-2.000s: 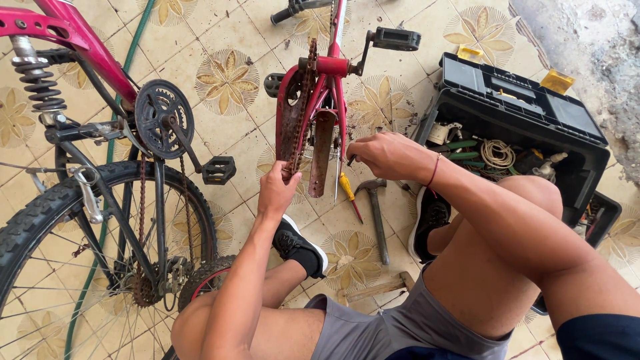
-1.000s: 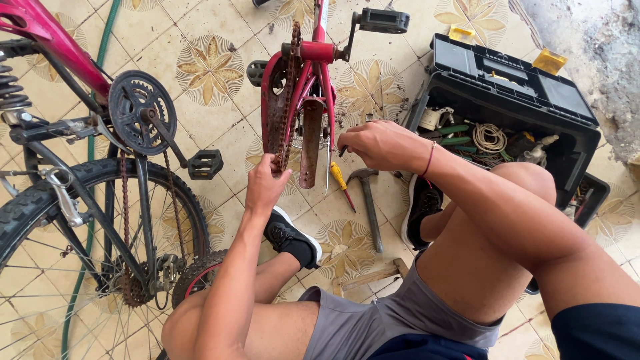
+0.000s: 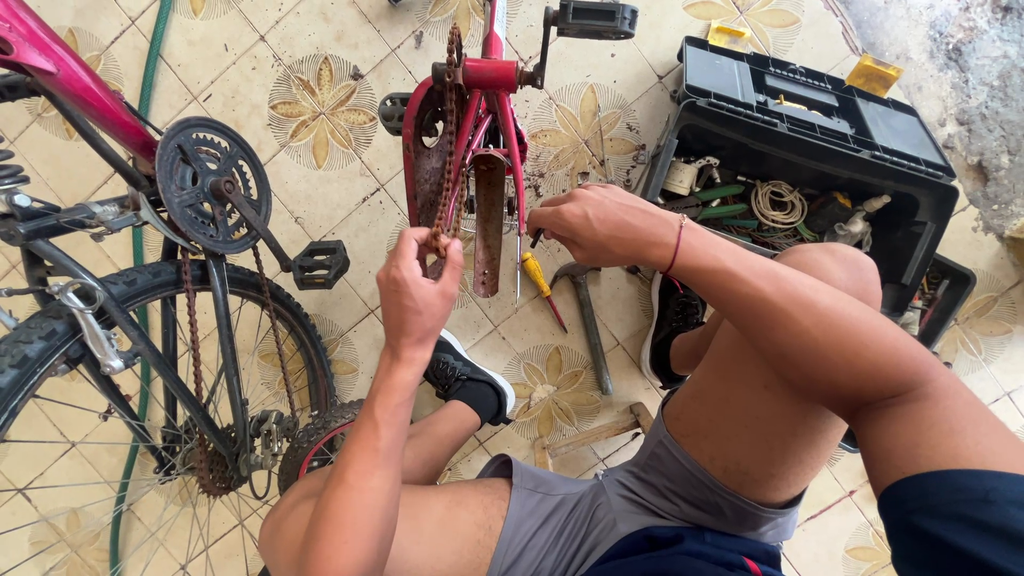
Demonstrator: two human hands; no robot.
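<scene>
My left hand point(image 3: 420, 288) pinches the lower end of a rusty bicycle chain point(image 3: 450, 152), which hangs beside the chain guard point(image 3: 418, 160) of a small red bicycle frame point(image 3: 490, 74). To the right of the frame's rear stay, my right hand point(image 3: 596, 224) has its fingers curled around a small dark object point(image 3: 536, 238), mostly hidden. A rusty metal mudguard point(image 3: 487, 232) lies between the hands. Below my right hand, a yellow-handled screwdriver point(image 3: 542, 288) and a hammer point(image 3: 590, 328) rest on the tiles.
A larger pink and black bicycle point(image 3: 212, 186) stands at the left, beside a green hose point(image 3: 142, 360). An open black toolbox point(image 3: 808, 144) with pliers and coiled cord is at the right. A small wheel point(image 3: 320, 440) and a wooden piece point(image 3: 592, 436) lie near my legs.
My left hand stays at the chain's lower end, and my right hand remains beside the frame with its fingers curled. The view has shifted slightly.
</scene>
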